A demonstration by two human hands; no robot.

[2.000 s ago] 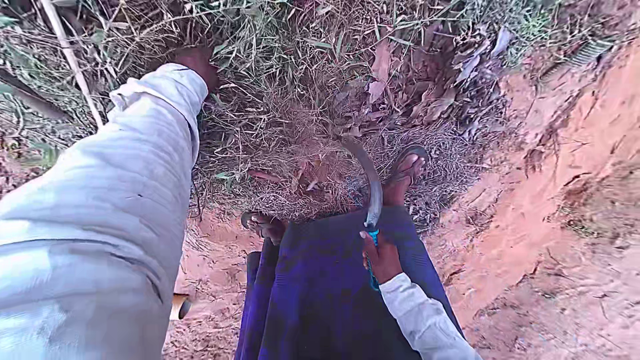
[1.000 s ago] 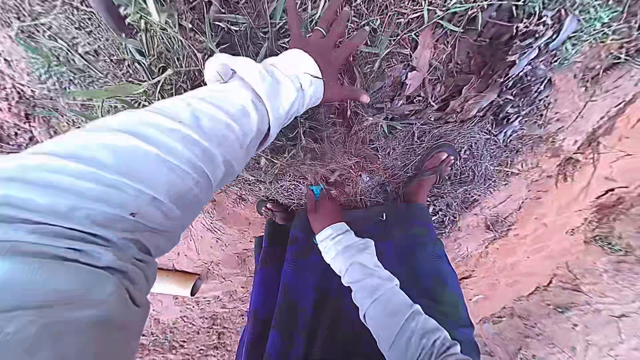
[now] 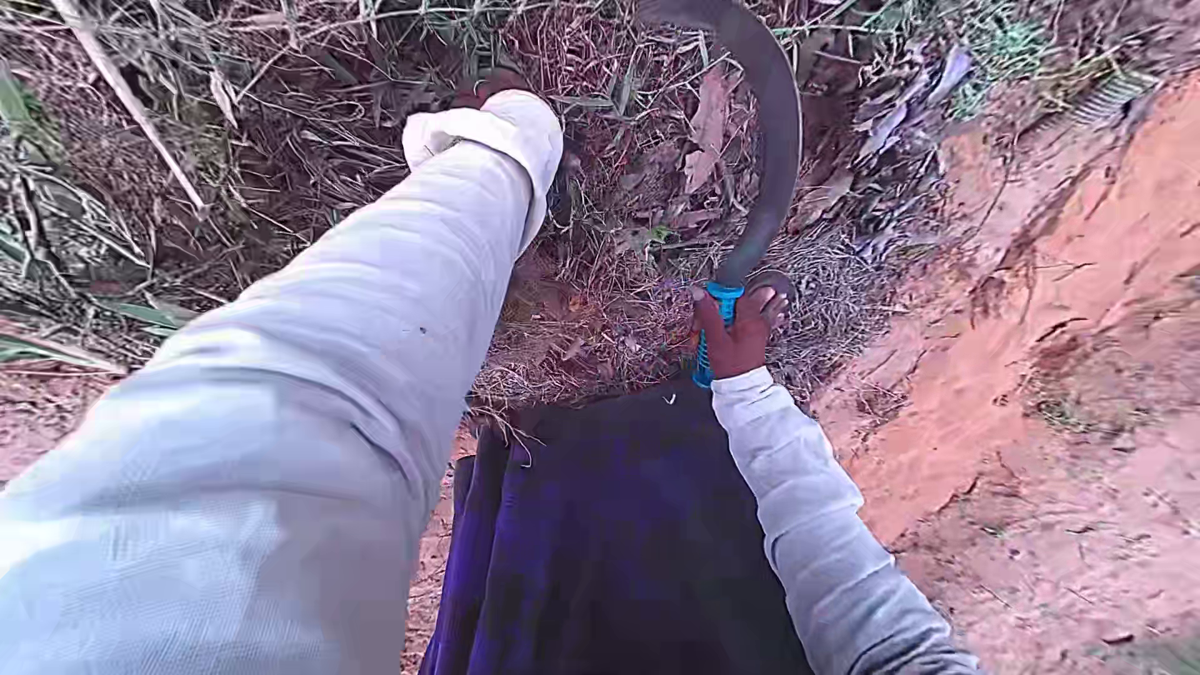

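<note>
My right hand (image 3: pixel 736 333) is closed around the turquoise handle (image 3: pixel 705 361) of a sickle. Its dark curved blade (image 3: pixel 780 141) rises from the grip and bends left over the dry leaves at the top. My left arm reaches far forward in a pale sleeve. Of my left hand (image 3: pixel 492 86) only a dark part shows beyond the cuff, in the grass (image 3: pixel 600 56); its fingers are hidden, so what it touches cannot be told. Dark blue cloth (image 3: pixel 628 525) covers my legs, below and between the two arms.
Bare reddish earth (image 3: pixel 1059 356) slopes along the right side. A pale dry stalk (image 3: pixel 131 98) lies among tangled grass at the upper left. Brown dry leaves (image 3: pixel 710 127) and cut-looking straw (image 3: pixel 581 347) cover the ground ahead of the cloth.
The left hand, spread with its fingers apart one second ago, is now mostly hidden in the grass. My right hand has moved right, and the sickle blade, out of sight then, shows again.
</note>
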